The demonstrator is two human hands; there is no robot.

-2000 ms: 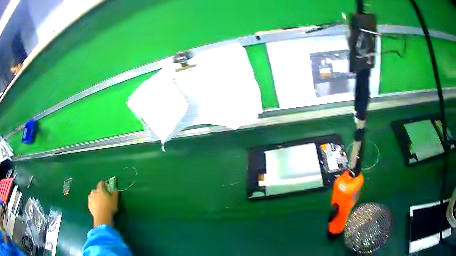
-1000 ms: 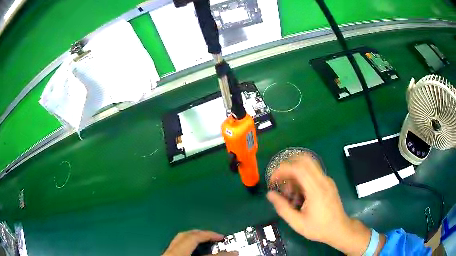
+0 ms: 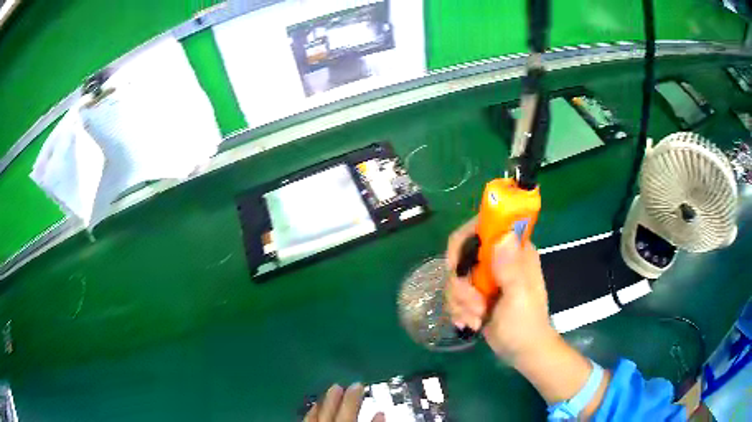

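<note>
My right hand (image 3: 515,305) is closed around the orange electric screwdriver (image 3: 505,231), which hangs upright from above. Its tip is over the right part of the round screw dish (image 3: 425,301). My left hand (image 3: 340,405) is at the bottom edge, partly cut off, with its fingers resting on a tablet assembly (image 3: 404,400) whose board faces up. The lower part of that assembly is out of the picture. Another open-backed tablet assembly (image 3: 317,213) lies flat further back, with a large silver-white area and a board at its right end.
A cream fan (image 3: 688,194) stands at the right by a black panel with white edges (image 3: 581,276). More tablet assemblies (image 3: 569,132) lie at the back right. Black cables hang down. Clipped white papers (image 3: 148,136) and an instruction sheet (image 3: 247,58) are on the green backboard.
My right hand has moved from over the screw dish onto the screwdriver and grips it. The screwdriver has moved right, away from the rear tablet. My left hand stays at the near tablet.
</note>
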